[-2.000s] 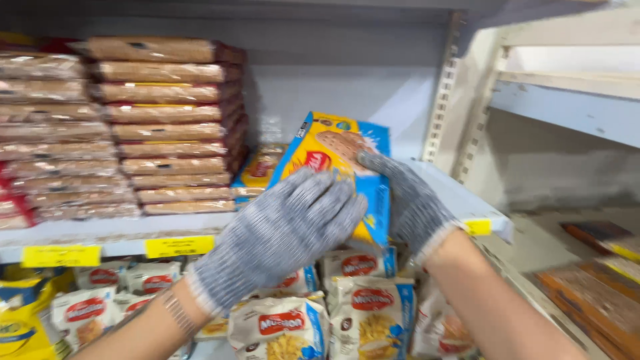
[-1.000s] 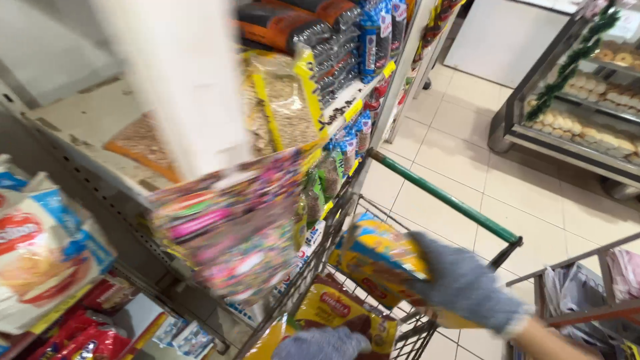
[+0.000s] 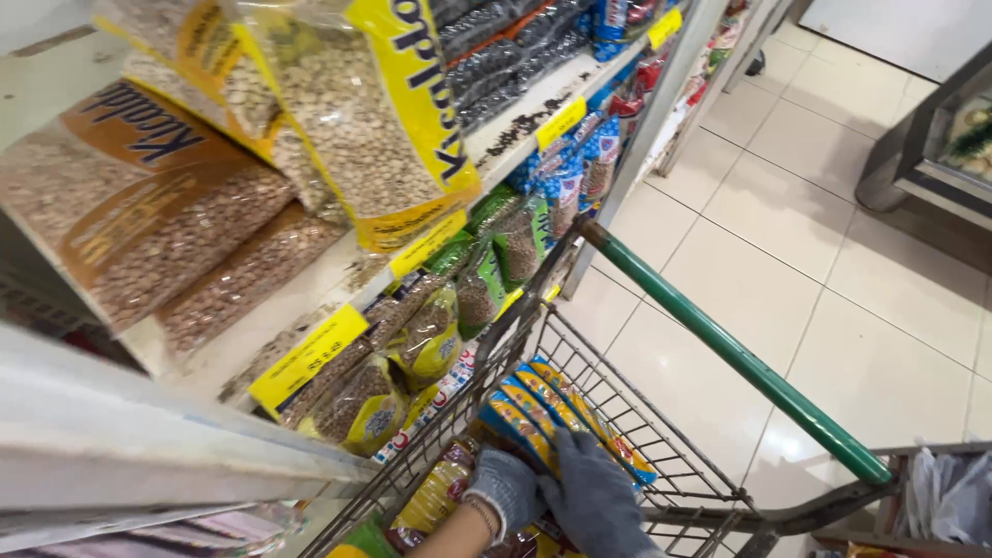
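Note:
Several yellow and blue packets [image 3: 562, 411] stand side by side in the wire basket of a shopping cart [image 3: 666, 473]. My right hand [image 3: 597, 488], in a grey knit glove, rests against the near side of these packets, its fingertips on them. Beside it, my left hand [image 3: 504, 480], gloved the same way, is low in the cart at the packets' near left end; its fingers are mostly hidden. Under and around my hands lie yellow and brown packets [image 3: 442, 488].
Shelves at the left hold bags of dried beans [image 3: 349, 116], with yellow price tags [image 3: 310, 360] on their edges. The cart's green handle [image 3: 744, 356] crosses the right side over floor tiles [image 3: 744, 209]. A display case [image 3: 930, 139] stands far right.
The yellow and blue packet in my right hand has gone down into the cart among the others. Two seconds ago both hands held such a packet at a shelf; the view has swung to the cart.

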